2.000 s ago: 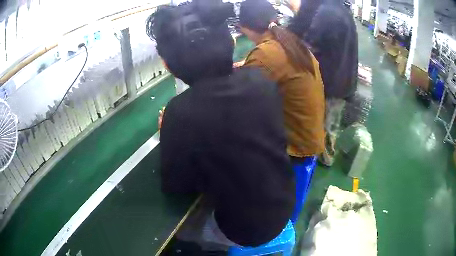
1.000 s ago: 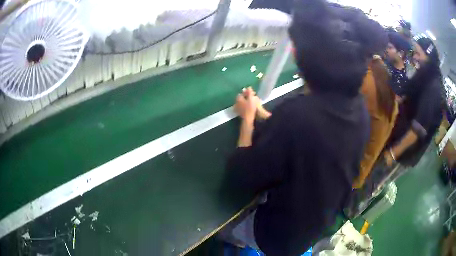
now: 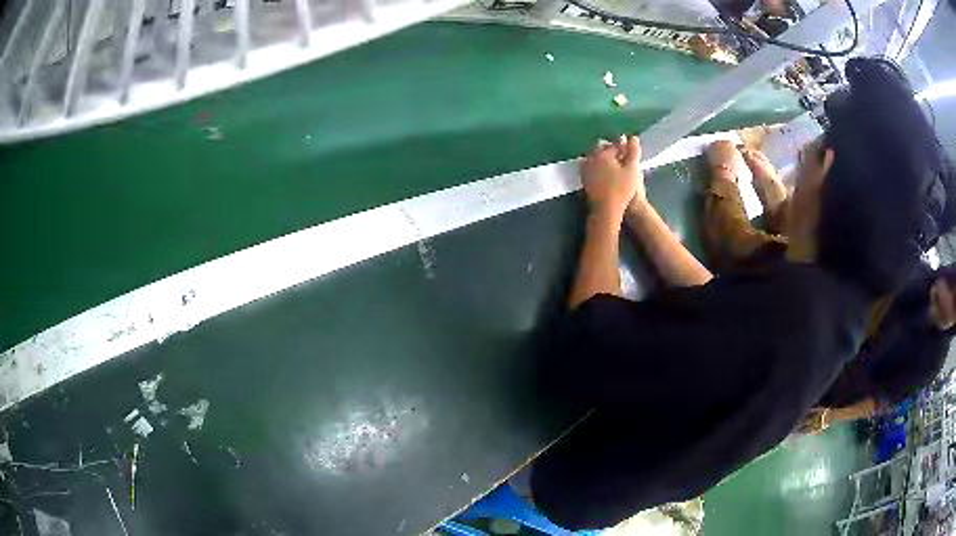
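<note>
Neither of my hands is in the picture. Nearest in front of me is the dark green worktop point(image 3: 419, 345), scuffed, with whitish torn scraps point(image 3: 152, 393) stuck at its lower left. A long white rail point(image 3: 314, 251) runs between the worktop and the bright green conveyor belt point(image 3: 346, 126). Part of a white fan guard point(image 3: 210, 47) shows large at the top left, cut off by the picture's edge.
A seated person in black point(image 3: 692, 366) leans on the worktop at the right, hands clasped at the rail. Other people sit beyond. A slanting post point(image 3: 723, 94) rises from the rail. Small pale scraps point(image 3: 609, 79) lie on the belt. A blue stool point(image 3: 503, 508) shows below.
The view has swung left and down towards the worktop. The fan guard appears larger, and the person in black appears farther right. That person's clasped hands remain at the rail since the last earlier frame.
</note>
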